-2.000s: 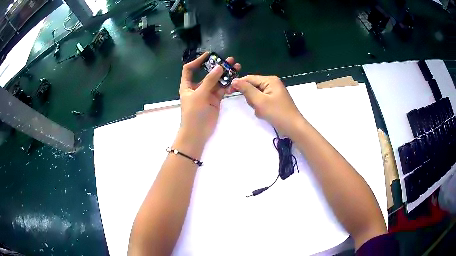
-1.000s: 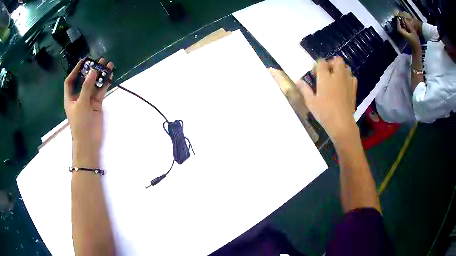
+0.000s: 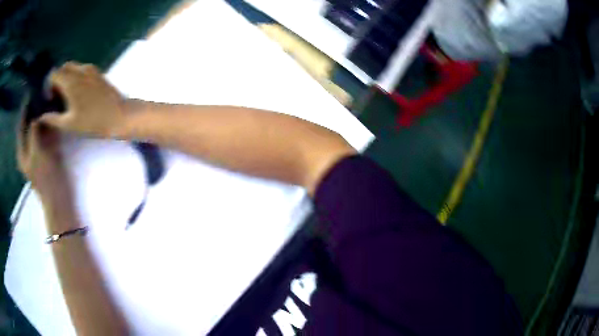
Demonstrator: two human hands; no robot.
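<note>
The black adapter case (image 3: 43, 104) is at the far left of the head view, blurred and mostly covered by my fingers. My left hand (image 3: 41, 141) holds it from the left and below. My right hand (image 3: 85, 98) is at the same case from the right, its fingers over it. Blur hides whether a loose cover is in my right hand. The black DC cord bundle (image 3: 152, 163) lies on the white sheet (image 3: 197, 243), partly under my right forearm, with its plug (image 3: 134, 214) pointing down-left.
Rows of black case parts (image 3: 387, 29) are on another white sheet at the top. Tan cardboard (image 3: 302, 52) shows between the sheets. A red stool-like object (image 3: 440, 85) and part of a person in light grey clothing (image 3: 460, 29) are at upper right. A yellow line (image 3: 476, 144) runs down the green floor.
My right hand has moved from the rows of black parts to the case in my left hand. The view has turned right, so sheet and cord appear further left.
</note>
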